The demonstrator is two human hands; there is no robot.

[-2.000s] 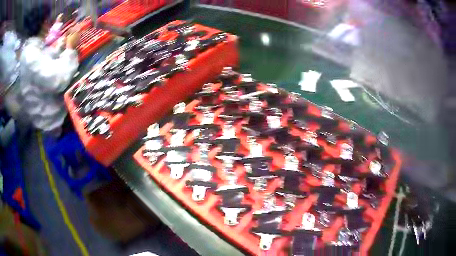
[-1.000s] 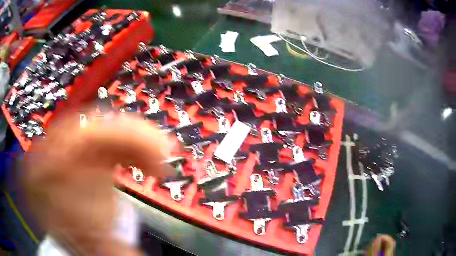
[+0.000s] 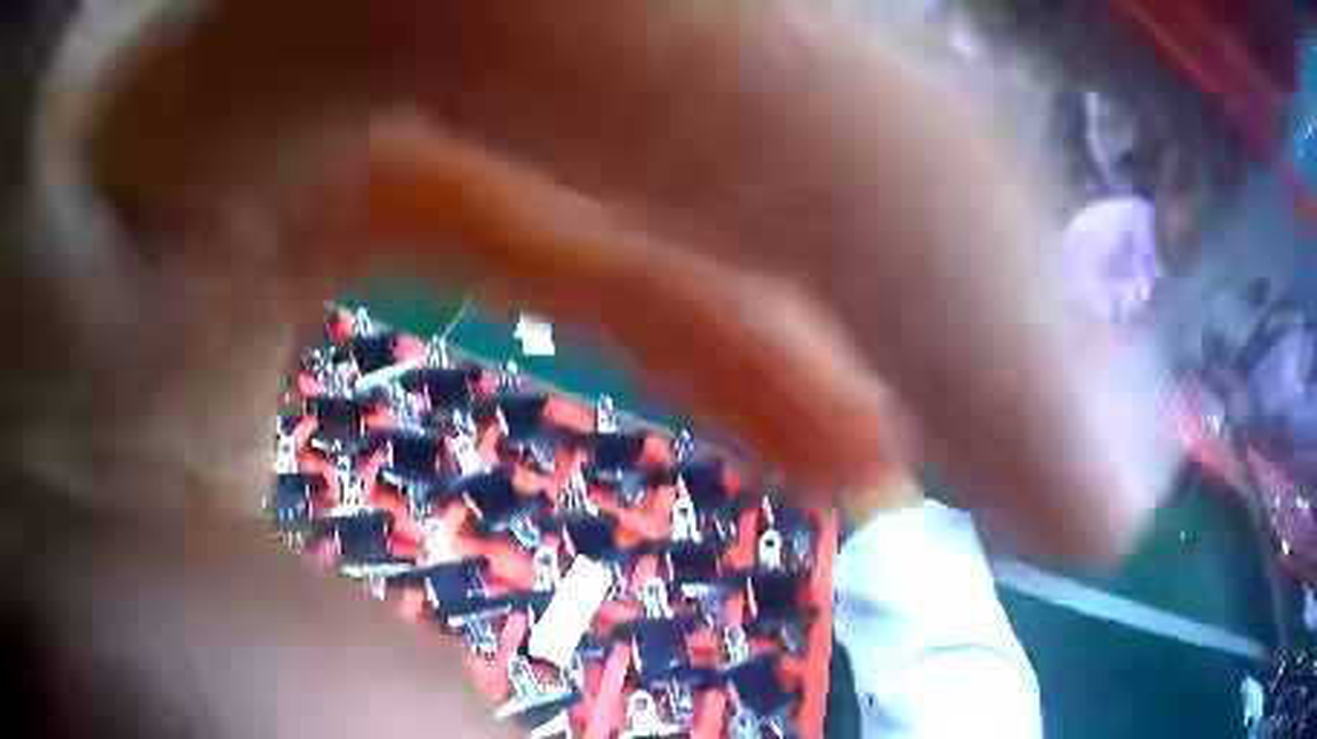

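Observation:
My left hand (image 3: 607,130) is large and blurred, very close to the camera, across the left and top. My right hand (image 3: 722,354) is blurred behind it, with a white sleeve (image 3: 924,628) at the lower right. Whether either holds anything cannot be told. Below them lies the orange-red compartment tray (image 3: 819,635), partly hidden by my left hand. It bears several clamped black units (image 3: 664,647) with silver spring clips (image 3: 646,710). A white paper slip (image 3: 571,609) lies on the units near the middle. A thin pale piece (image 3: 390,373) lies at the tray's far left.
The green mat (image 3: 1119,664) shows right of the sleeve, with a pale line (image 3: 1141,614) across it. A white scrap (image 3: 535,335) lies beyond the tray. Dark and silver pieces (image 3: 1285,693) are at the lower right edge. Blurred pale purple shapes (image 3: 1112,260) are in the right background.
My left hand has risen from the lower left to cover the upper view. My right hand, barely visible at the bottom right before, is now raised. The view has shifted; the stacked trays are hidden.

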